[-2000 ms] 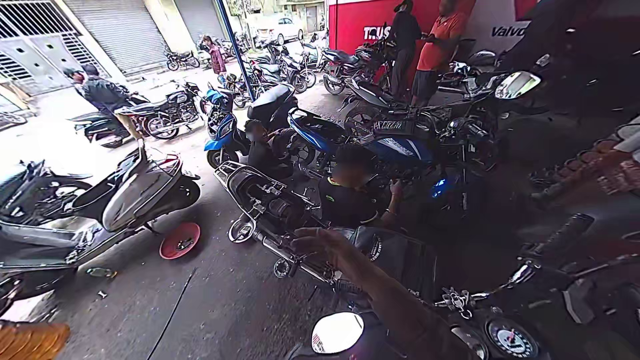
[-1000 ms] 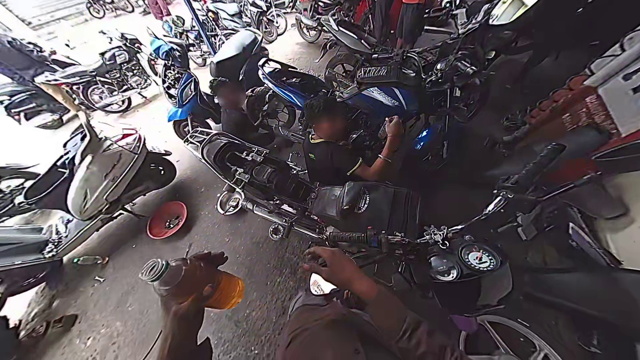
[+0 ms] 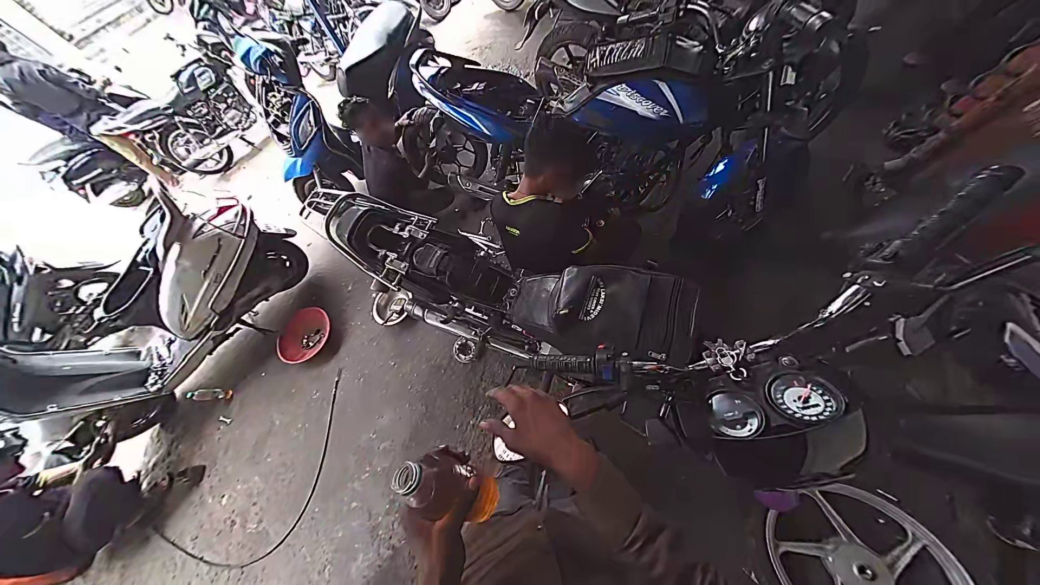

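Low in the middle, my left hand (image 3: 451, 479) grips a clear plastic bottle (image 3: 422, 487) with orange liquid in it, its uncapped-looking mouth tilted to the left. My right hand (image 3: 540, 426) is raised just right of the bottle, fingers apart and holding nothing, below the handlebar grip (image 3: 562, 363) of a parked motorcycle. That motorcycle's tank has a black cover (image 3: 626, 309); its seat is off and the frame under it shows. Two round gauges, the speedometer (image 3: 806, 398) among them, face up at the right.
Two people sit beyond the motorcycle, near a blue motorcycle (image 3: 642, 106). A grey scooter (image 3: 203, 276) stands at the left beside a red bowl (image 3: 304, 335) of small parts. A thin black cable (image 3: 325, 455) lies on the ground. A spoked-style wheel (image 3: 861, 544) is at lower right.
The bottle in my left hand, seen one second ago, has moved toward my right hand. Two seconds ago only my right hand showed, reaching over the motorcycle. The view has tilted down.
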